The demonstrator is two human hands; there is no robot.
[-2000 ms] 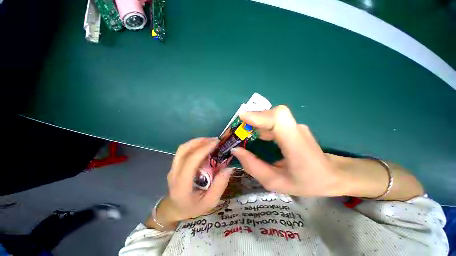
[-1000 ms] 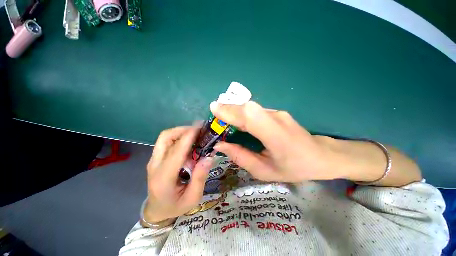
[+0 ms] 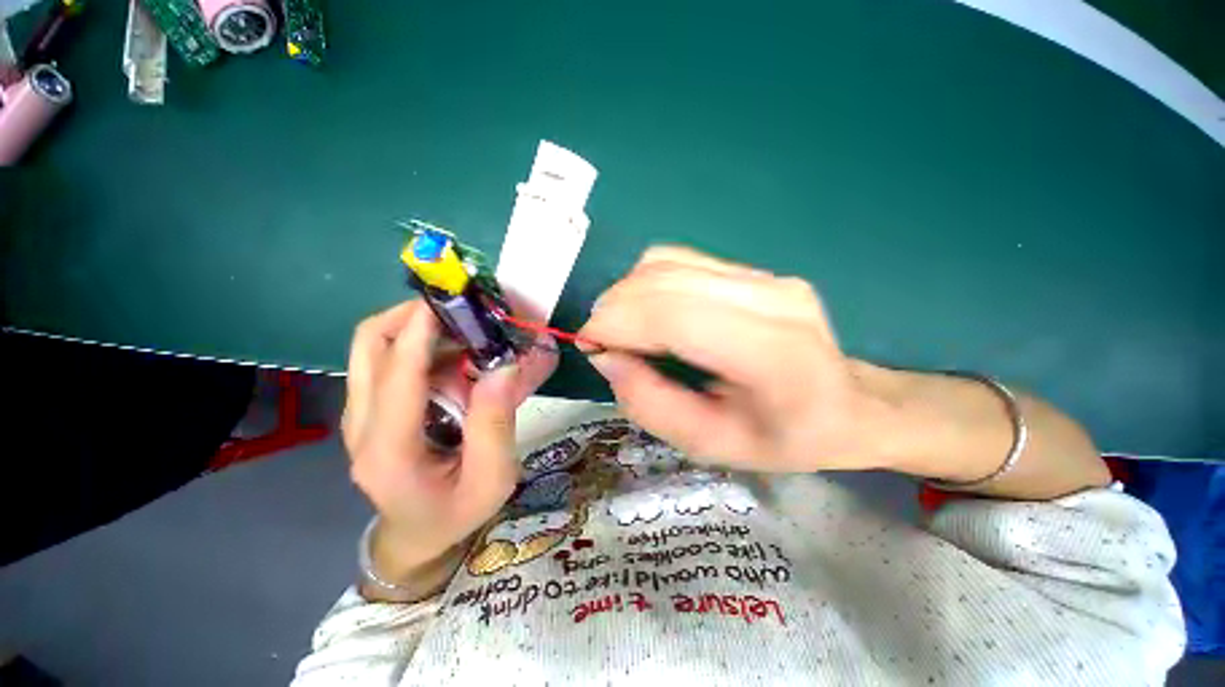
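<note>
My left hand (image 3: 427, 430) holds the pink hair dryer body (image 3: 445, 403), its round end showing between thumb and fingers. The white handle shell half (image 3: 547, 242) sticks up from it, away from me. The green control board (image 3: 473, 267) stands out of the shell, tilted left, with a yellow block (image 3: 437, 263), a blue component (image 3: 429, 244) and a dark capacitor (image 3: 469, 325). My right hand (image 3: 732, 356) pinches the red lead wire (image 3: 544, 328) between thumb and fingers, stretched from the board side. The wire's far end is hidden in my fingers.
Part-assembled units lie at the upper left of the green worktop (image 3: 806, 175): pink barrels (image 3: 30, 113), green boards (image 3: 184, 30) and a pale shell strip (image 3: 145, 61). A white rail (image 3: 1115, 61) curves across the upper right. The worktop's near edge runs below my hands.
The board has come up out of the shell and tilts left. My right hand has left the yellow block and now holds the red wire. The shell is more exposed.
</note>
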